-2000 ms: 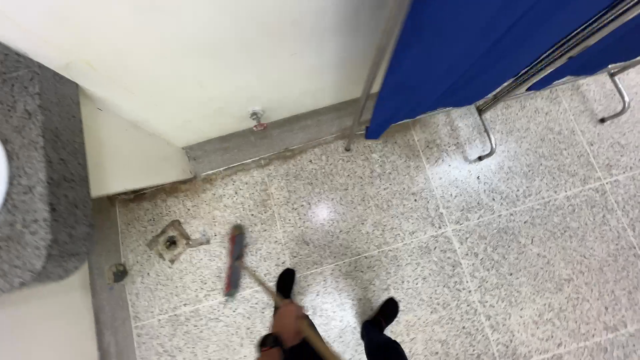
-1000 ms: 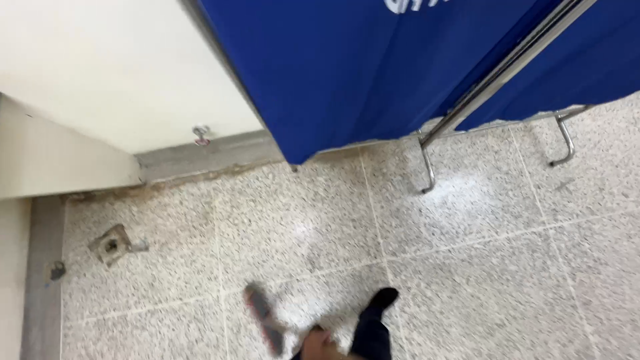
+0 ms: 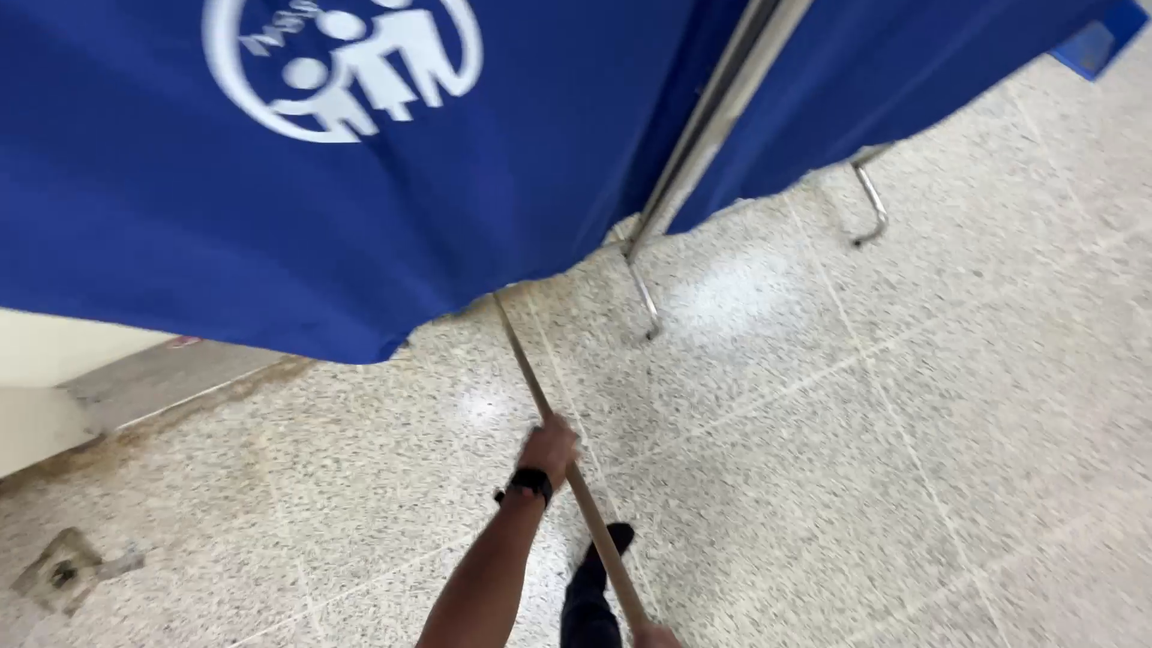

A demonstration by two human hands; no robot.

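Observation:
My left hand [image 3: 549, 447], with a dark watch on its wrist, is closed around the middle of a wooden broom handle [image 3: 589, 513]. At the bottom edge, my right hand [image 3: 655, 636] grips the handle's near end and is partly cut off by the frame. The handle slopes up and to the left, and its far end passes under the hem of a blue fabric privacy screen [image 3: 504, 198]. The broom's head is hidden behind the screen. A dark shoe [image 3: 619, 537] stands just beside the handle.
A metal pole [image 3: 720, 126] and curved metal feet [image 3: 643, 297] support the screen panels. The speckled floor [image 3: 765, 468] has a drain [image 3: 63, 573] at lower left. A grey wall base [image 3: 162, 378] lies at left, and a blue object [image 3: 1098, 40] at upper right.
The broom head, visible on the open floor earlier, has gone under the blue screen. My left arm now reaches forward along the handle. The view has shifted toward the screen.

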